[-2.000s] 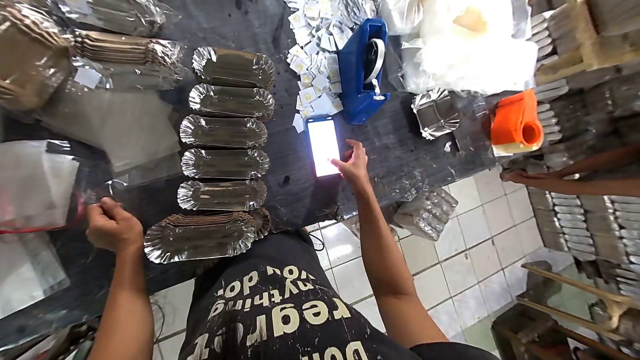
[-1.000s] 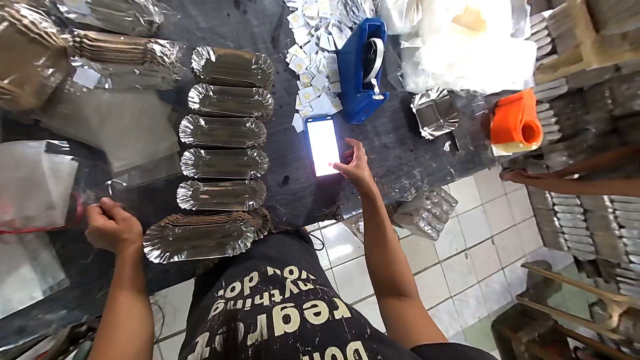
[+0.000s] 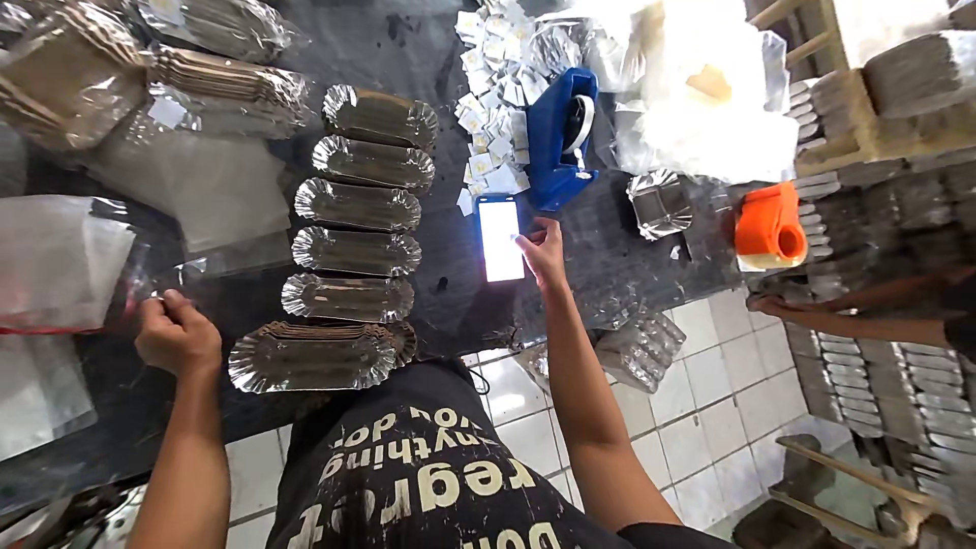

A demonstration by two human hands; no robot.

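Note:
My right hand (image 3: 543, 253) is at the right edge of a smartphone (image 3: 501, 238) with a bright screen, its thumb or a finger over the glass. The phone lies flat on the dark table. My left hand (image 3: 178, 332) is curled at the left, its fingertips at a clear plastic bag (image 3: 65, 252); whether it grips the bag I cannot tell. Between my hands, several silvery foil-faced trays (image 3: 357, 250) lie in a column. Below them, nearest my body, is a stack of the same trays (image 3: 313, 358).
A blue tape dispenser (image 3: 560, 141) stands beside scattered small paper labels (image 3: 492, 130). Farther right are a small foil tray (image 3: 660, 204) and an orange tape dispenser (image 3: 770, 227). Bagged trays (image 3: 229, 88) lie upper left. A co-worker's hands (image 3: 785, 309) are at the right.

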